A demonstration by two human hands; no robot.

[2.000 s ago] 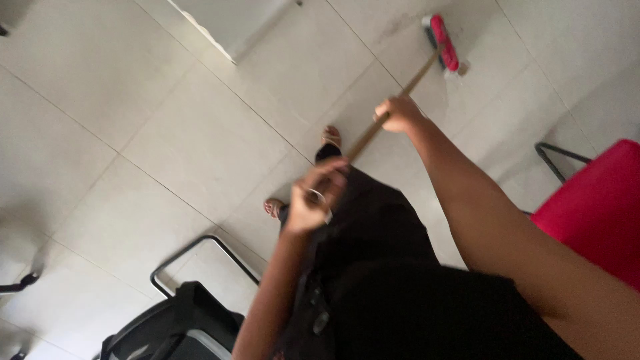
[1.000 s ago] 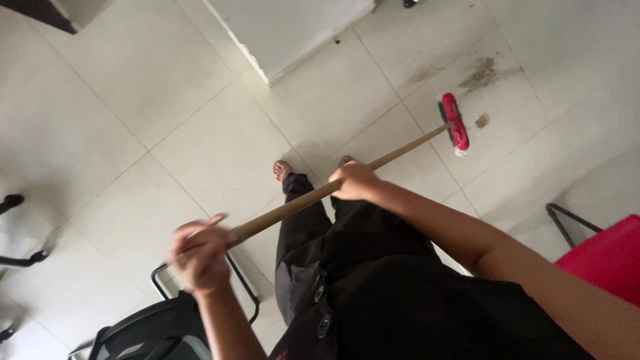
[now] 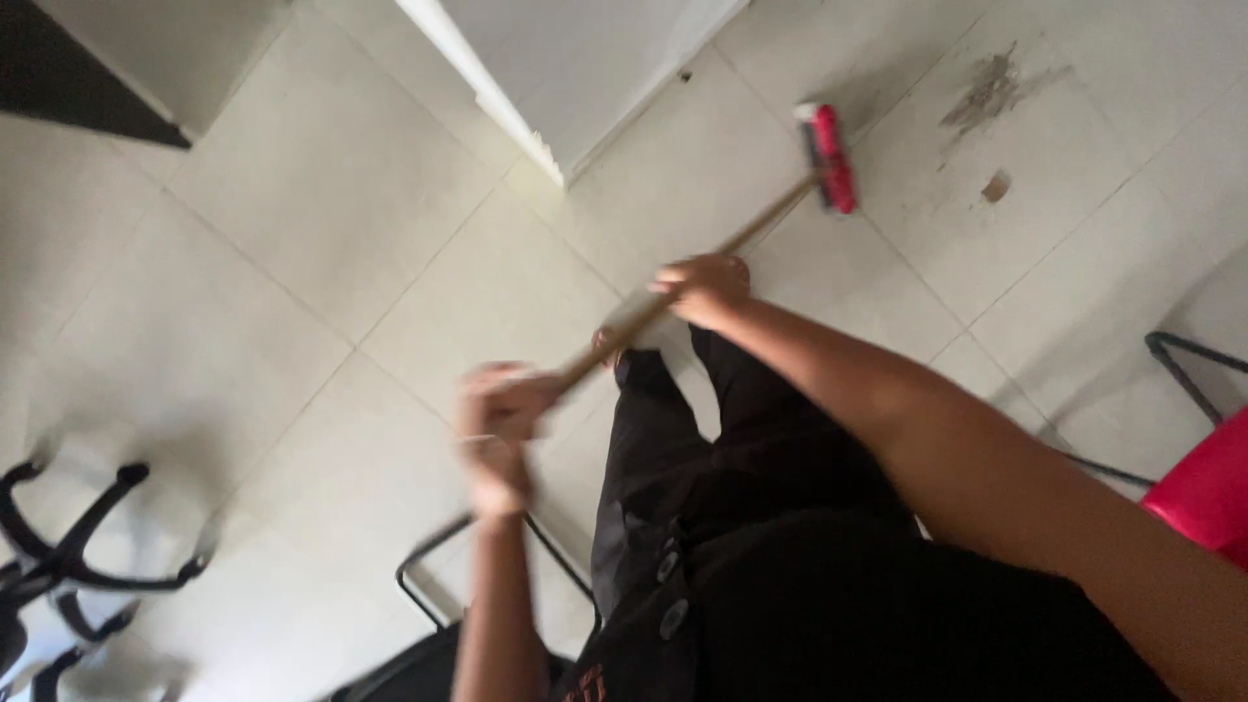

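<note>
My left hand point(image 3: 507, 419), blurred, grips a brown broom handle point(image 3: 760, 229) close to its near end. Farther along, my right hand point(image 3: 707, 291) is closed round the same handle. The handle slants up and right to a red broom head point(image 3: 835, 161) with dark bristles along its left side, low over or on the tiled floor. Right of the head lie a dark smear of dirt point(image 3: 985, 93) and a small brown scrap point(image 3: 996, 186).
A white panel or wall corner point(image 3: 561, 166) juts in from the top. A wheeled chair base point(image 3: 78, 565) stands at lower left, a black chair point(image 3: 419, 663) at the bottom, and a red chair point(image 3: 1209, 487) at right. A dark-edged piece point(image 3: 88, 93) is at upper left.
Since a second ago the broom head has swung from beside the scrap toward the white corner, away from the dirt. The handle now slants more steeply. Both hands still hold it.
</note>
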